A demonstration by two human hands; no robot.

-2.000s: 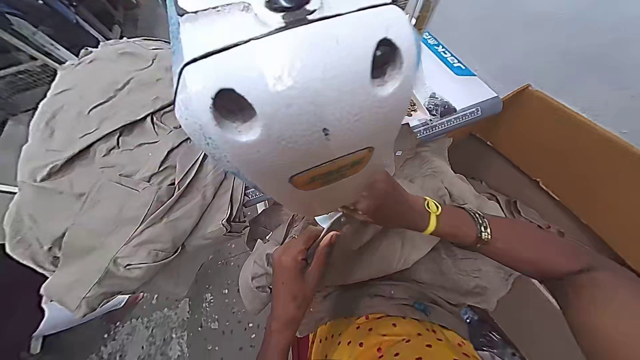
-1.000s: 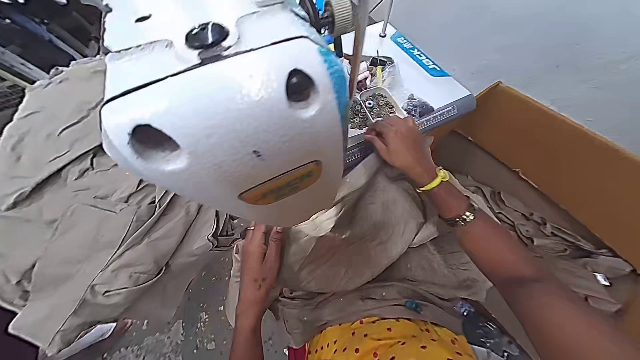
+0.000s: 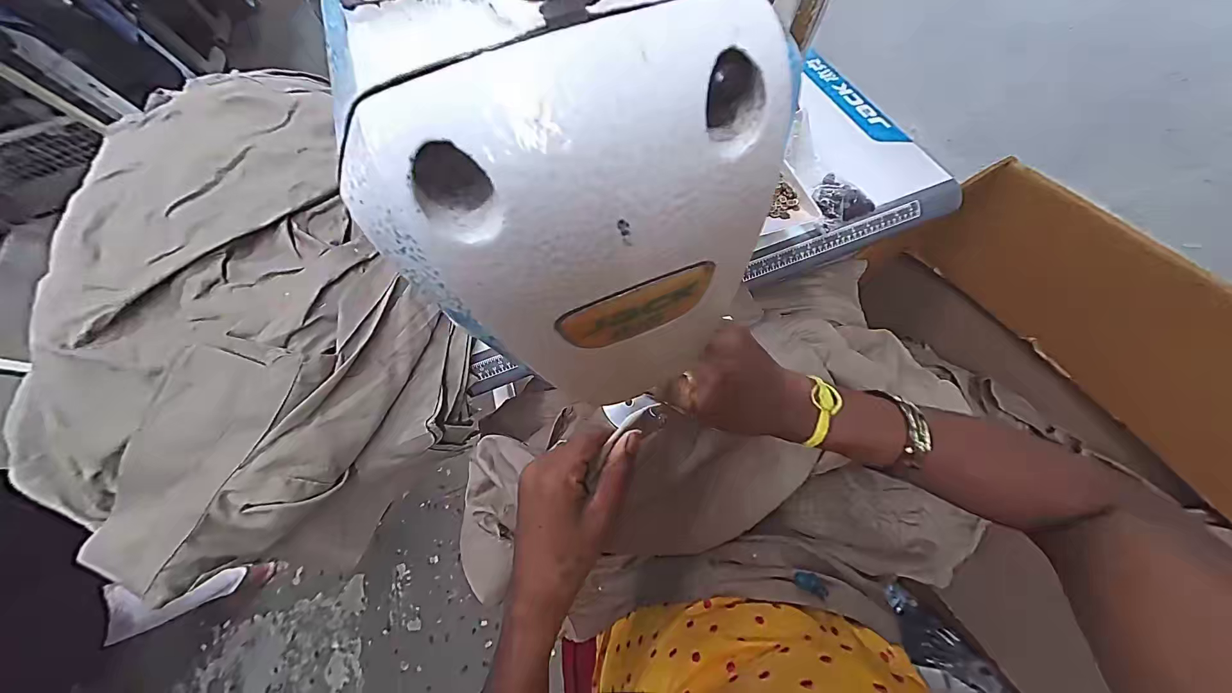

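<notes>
The white head of a Jack sewing machine (image 3: 577, 183) fills the upper middle of the head view. Just below its lower edge, my left hand (image 3: 568, 500) pinches a folded edge of khaki cloth (image 3: 731, 481) between thumb and fingers. My right hand (image 3: 736, 385), with a yellow band and a metal bracelet at the wrist, is close under the machine's right side, its fingers curled at the work. Whether it holds cloth or a small part cannot be told. A small shiny metal plate (image 3: 630, 412) shows between the hands. The rest of the cloth hangs over my lap.
A large heap of khaki garments (image 3: 221, 318) lies at the left. Behind the right hand, the machine bed (image 3: 866, 164) bears a ruler strip, a tray of small metal pieces (image 3: 784, 200) and a bag of dark pieces (image 3: 842, 199). A cardboard box wall (image 3: 1088, 279) stands at the right.
My right hand has come from the tray of small pieces back beneath the machine head. My left hand, flat on the cloth a second ago, now pinches its edge. The view has shifted.
</notes>
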